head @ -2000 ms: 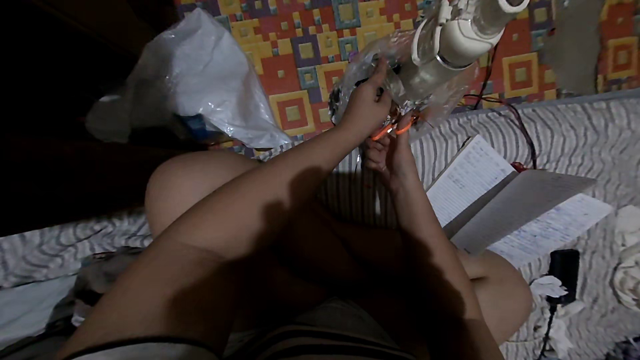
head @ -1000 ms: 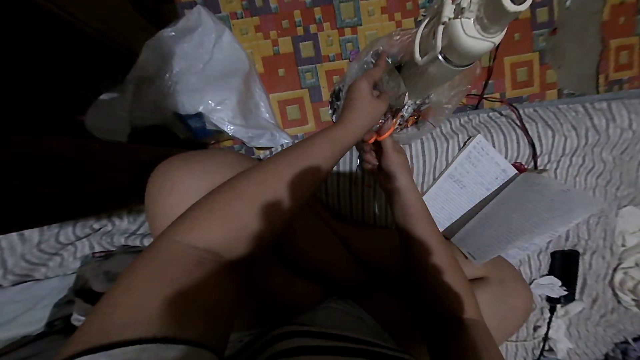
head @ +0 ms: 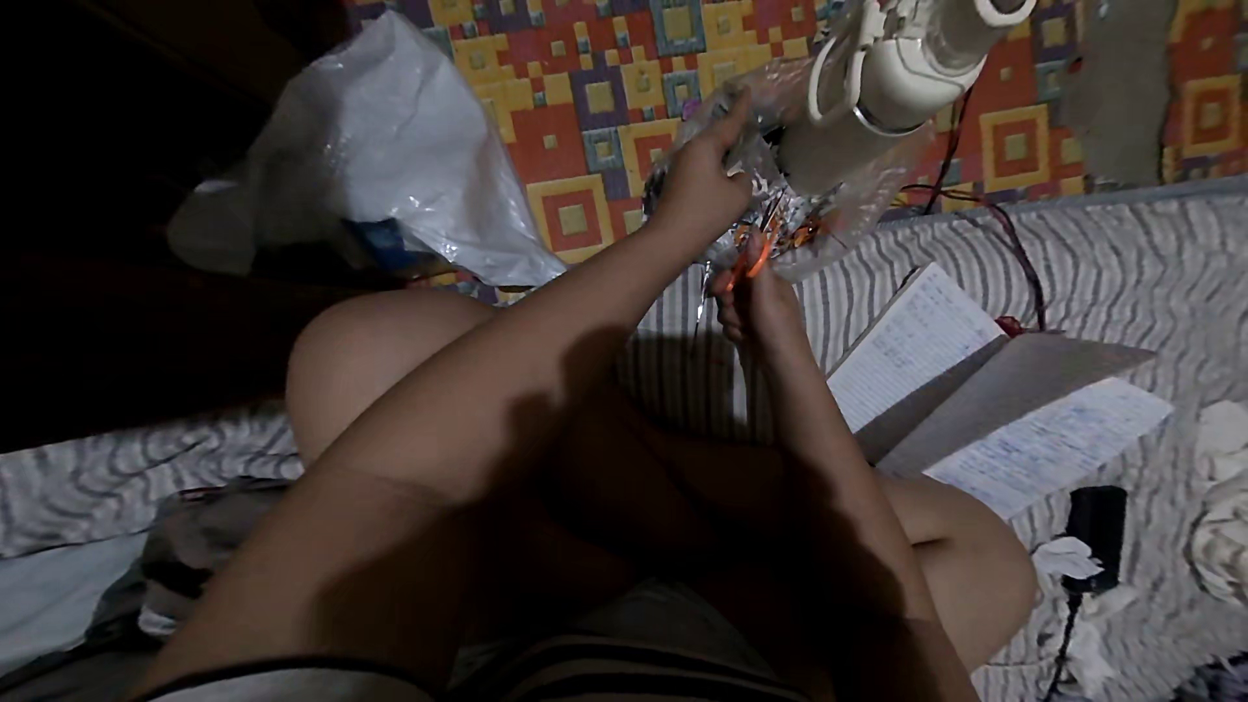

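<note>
My right hand (head: 759, 297) is closed around the orange handles of a pair of scissors (head: 756, 255), whose blades point up into a clear plastic bag (head: 882, 190) with shiny scraps in it. Over the left side of this bag lies my left hand (head: 704, 185), one finger stretched upward; whether it pinches the plastic or a scrap cannot be told. A thin shiny strip (head: 701, 297) hangs just left of my right hand. Close above the bag leans a cream-coloured appliance (head: 897, 83) with a rounded body, partly cut off by the top edge.
A white plastic bag (head: 390, 146) stands at the left on the patterned floor covering (head: 556, 127). On the striped sheet (head: 1102, 244) at right lie an open handwritten notebook (head: 1048, 434), a dark cable (head: 1024, 244), a black device (head: 1097, 531) with a cord and crumpled white tissue (head: 1068, 559).
The notebook's middle leaf, lying flatter to the right one second ago, now stands up and shows the written page beyond it. My hands stay near the clear bag, with small shifts at the scissors.
</note>
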